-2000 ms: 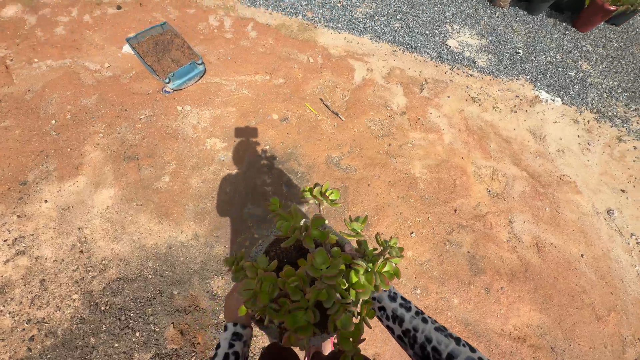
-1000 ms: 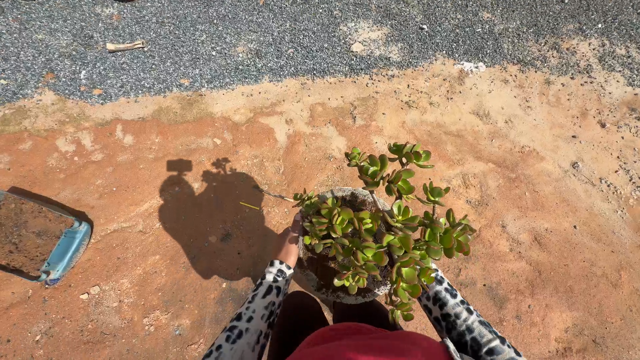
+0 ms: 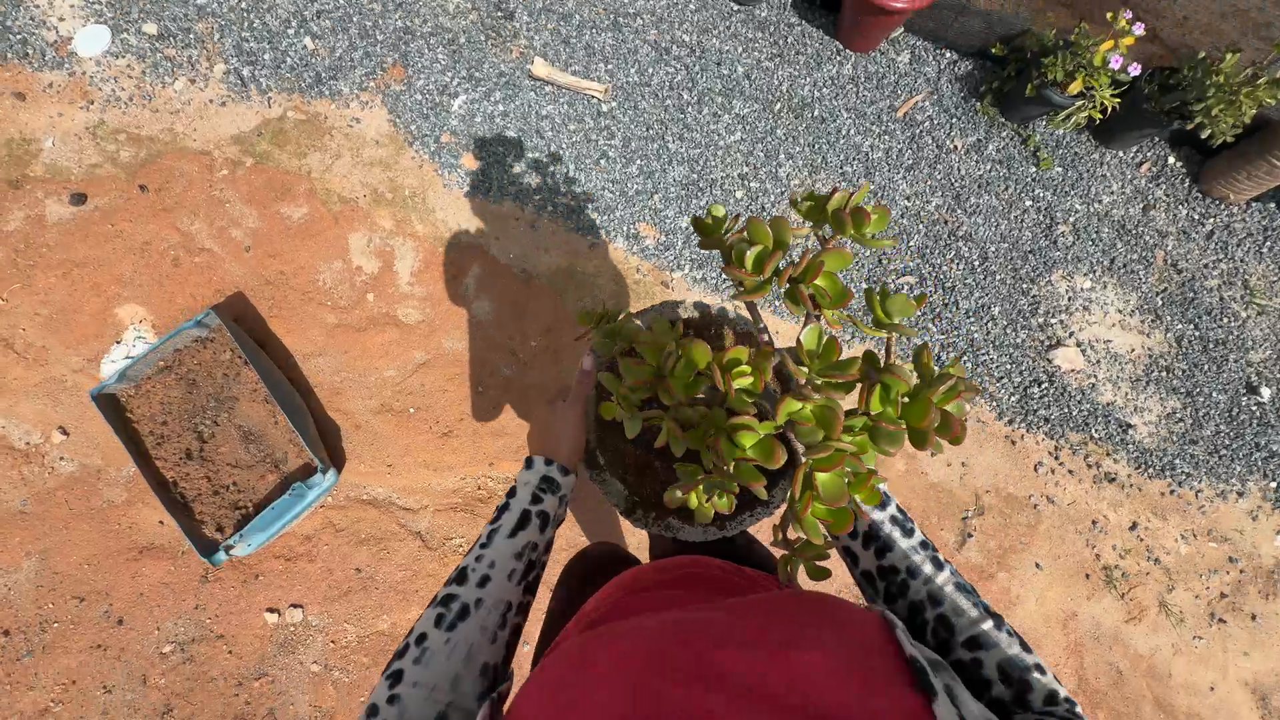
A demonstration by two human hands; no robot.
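A jade plant (image 3: pixel 820 410) with thick green, red-edged leaves grows in a round, rough grey pot (image 3: pixel 640 512) with dark soil, held in front of my body. My left hand (image 3: pixel 562 415) grips the pot's left side, fingers along its outer wall. On the right, my spotted sleeve reaches to the pot's other side, where leaves hide my right hand, so its grip cannot be seen.
A blue tray (image 3: pixel 285 515) of reddish soil lies on the bare earth at left. Grey gravel (image 3: pixel 700 130) runs across the top, with a pale stick (image 3: pixel 570 79) on it. A red pot (image 3: pixel 870 22) and flowering potted plants (image 3: pixel 1075 75) stand at upper right.
The view has swung across the ground, bringing more gravel and the potted plants into sight. The jade plant's pot has stayed held in front of my body.
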